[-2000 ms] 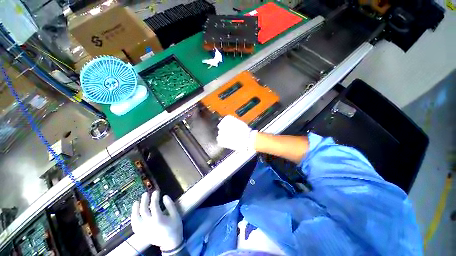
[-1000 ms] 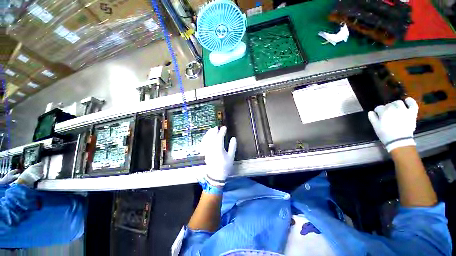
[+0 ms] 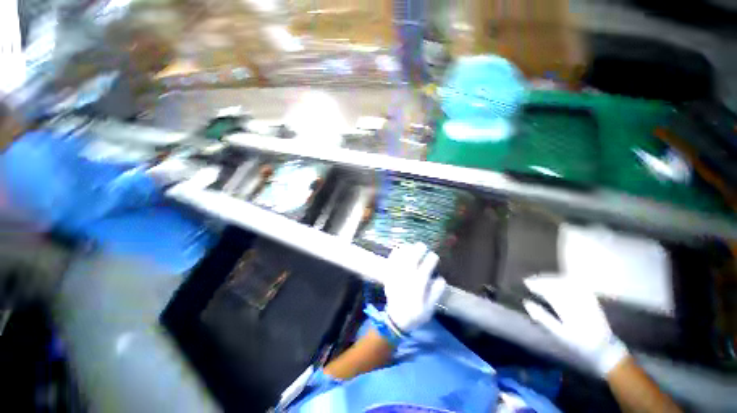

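Observation:
The view is strongly blurred. A circuit board [image 3: 412, 211] in a dark carrier lies on the conveyor in front of me. My left hand [image 3: 410, 286], in a white glove with a blue wrist band, is at the board's near edge; whether it touches the board is unclear. My right hand [image 3: 575, 319], gloved, is over the conveyor with fingers apart and nothing seen in it. A white sheet [image 3: 618, 266] lies on the line just beyond my right hand. Another circuit board [image 3: 292, 187] lies further left.
A person in blue [image 3: 105, 193] works at the left. A black bin [image 3: 259, 323] stands below the near rail. Beyond the far rail are a light blue fan [image 3: 482, 97], a parts tray [image 3: 558, 141] and a green mat [image 3: 626, 129]. A dark fixture is cut off at the right.
The view has swung left, showing more of the other person and the bin. The orange cover has mostly left view. My right hand has moved left, away from it, to near the white sheet.

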